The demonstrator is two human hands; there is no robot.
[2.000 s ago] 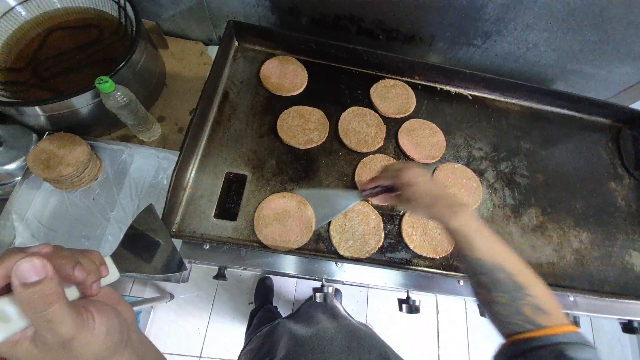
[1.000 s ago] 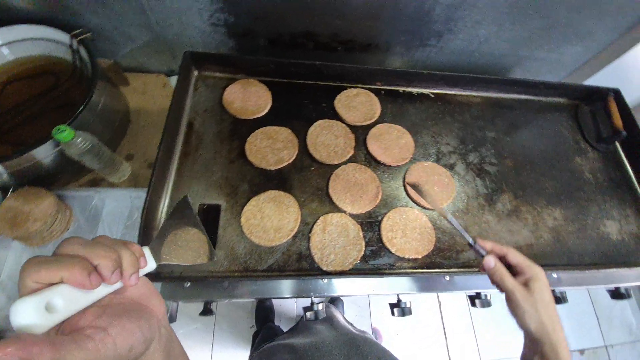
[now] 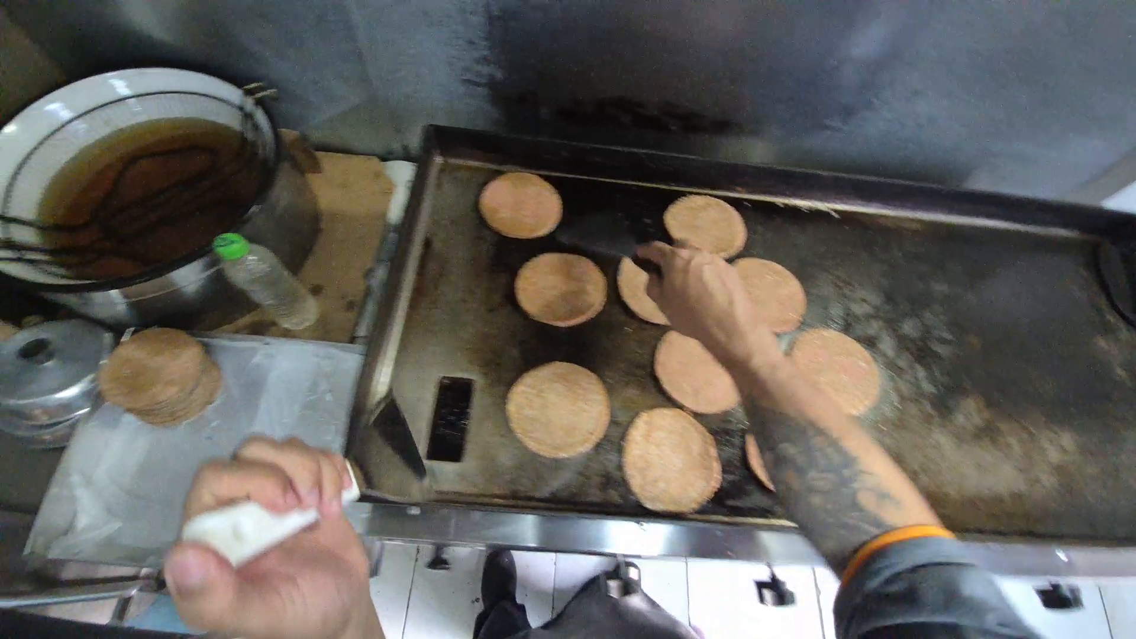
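Several round flat patties (image 3: 558, 409) lie spread over the left and middle of a flat steel griddle (image 3: 976, 373). My left hand (image 3: 275, 532), at the lower left, grips the white handle of a spatula (image 3: 397, 439); its metal blade is at the griddle's left edge, seen nearly edge-on. Over the upper middle patties reaches my right hand (image 3: 701, 288), closed around a second spatula (image 3: 595, 238), whose blurred blade points left between the top-left patty and the one below it. My right forearm hides parts of some patties.
Left of the griddle, a stack of patties (image 3: 160, 373) sits on a plastic-covered tray (image 3: 275, 390), beside a metal lid (image 3: 49, 364). A large pot (image 3: 186, 284) of brown liquid and a clear bottle with a green cap (image 3: 271, 282) stand behind. A raised rim (image 3: 754, 191) borders the griddle.
My right hand has moved from the right-hand patty to the upper middle ones, its spatula now pointing left. The left spatula's blade has turned from face-on to nearly edge-on.
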